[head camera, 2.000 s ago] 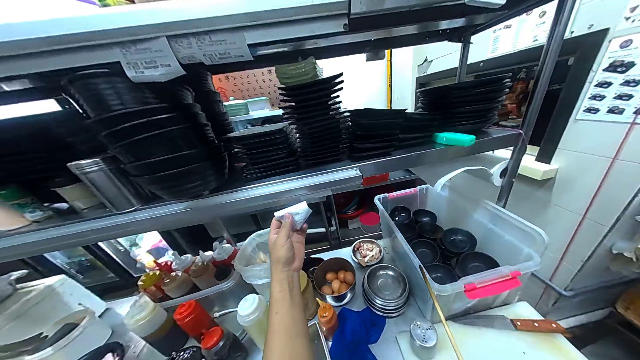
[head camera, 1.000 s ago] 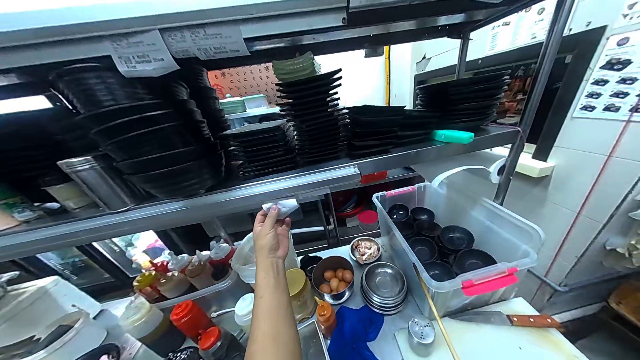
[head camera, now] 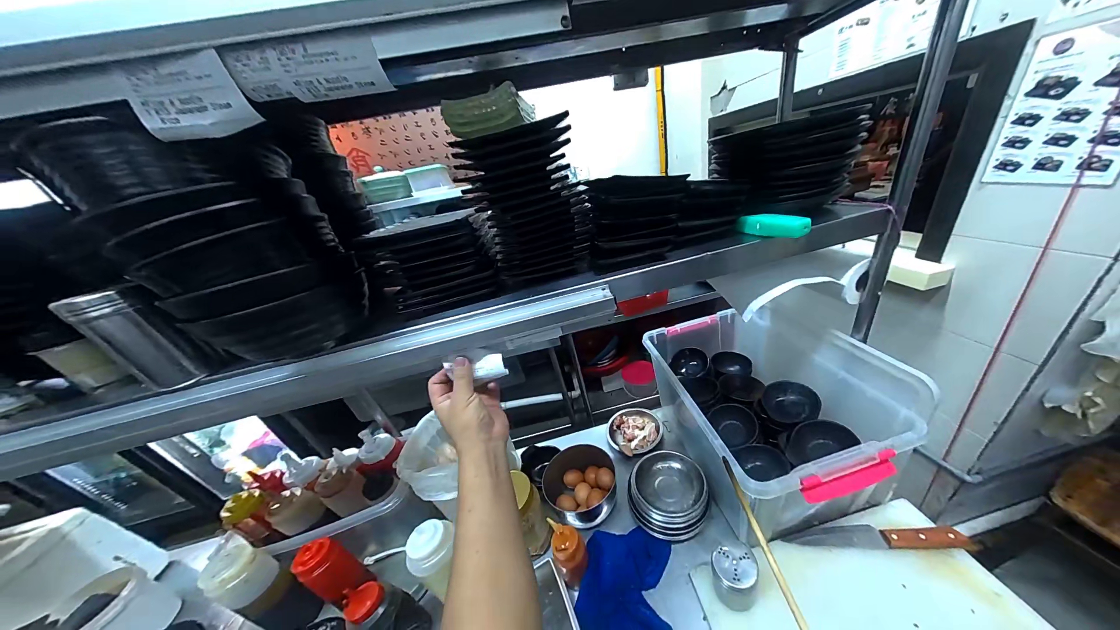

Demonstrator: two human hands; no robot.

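My right hand [head camera: 468,411] is raised at the centre, just below the front edge of a steel shelf [head camera: 385,354]. It pinches a small white paper slip [head camera: 477,369] between thumb and fingers, near the metal rail. Whether the slip touches the rail, I cannot tell. Under the forearm stand a white-capped squeeze bottle [head camera: 429,551] and a yellow-lidded jar [head camera: 525,507]. Right of the arm are a bowl of brown eggs [head camera: 584,488], an orange bottle [head camera: 569,556] and a blue cloth [head camera: 621,569]. My left hand is out of view.
Stacked black bowls [head camera: 236,262] and plates [head camera: 525,210] fill the shelf. A clear plastic bin [head camera: 875,385] holds small black bowls. A knife [head camera: 884,535] rests on a white cutting board [head camera: 892,586]. Metal bowls [head camera: 669,490] and sauce bottles [head camera: 328,569] crowd the counter.
My right hand has moved a little to the left with the white slip, along the shelf's front edge. Its grip on the slip has stayed.
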